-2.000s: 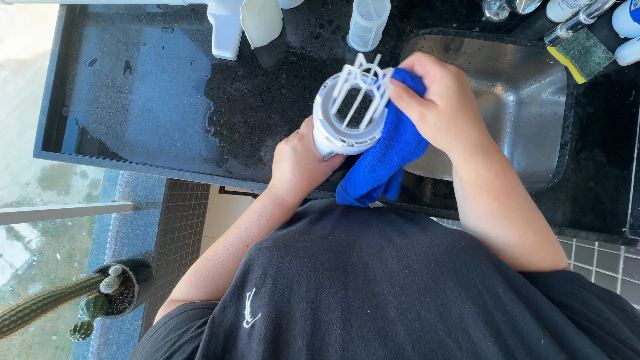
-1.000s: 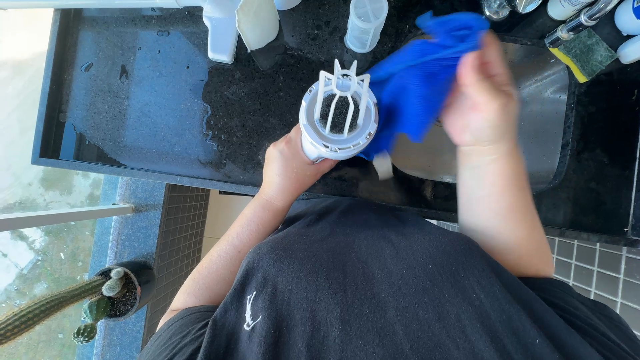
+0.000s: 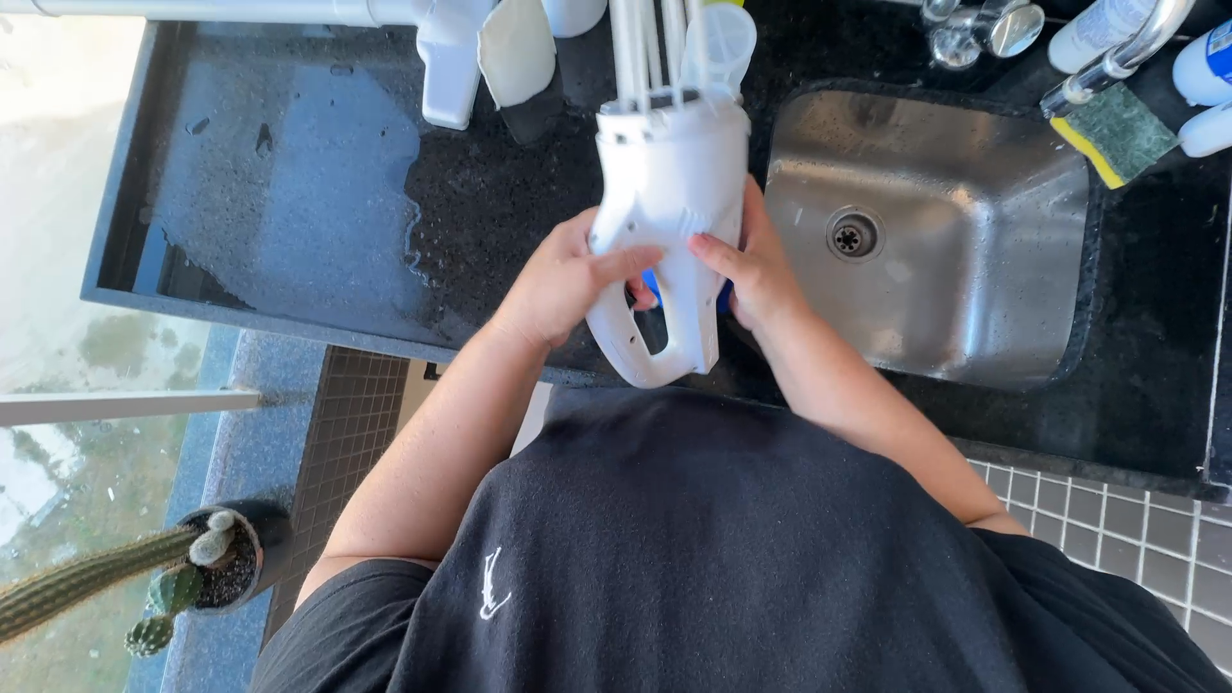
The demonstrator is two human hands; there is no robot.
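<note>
A white plastic appliance body with a loop handle (image 3: 674, 164) is held between both hands over the counter's front edge. Long white prongs (image 3: 654, 48) stick out of its open round end, pointing away from me. My left hand (image 3: 577, 279) grips its left side near the handle, thumb on top. On the right side, my right hand (image 3: 756, 260) holds it, thumb also on top. Bits of a blue cloth (image 3: 724, 295) show behind the body; most of the cloth is hidden. Just behind the prongs stands a translucent plastic cup (image 3: 724, 43).
A steel sink (image 3: 924, 308) is set in the black counter at right, with a faucet (image 3: 1116, 63), a green and yellow sponge (image 3: 1116, 135) and bottles (image 3: 1102, 34) beyond. Water lies on the counter's left part (image 3: 289, 183). White plastic parts (image 3: 450, 67) stand at the back. Potted cacti (image 3: 231, 563) are lower left.
The appliance body has been tipped so its side and handle show, its prongs now pointing away. My right hand has come in from the right onto the body, and the blue cloth is now mostly hidden behind it.
</note>
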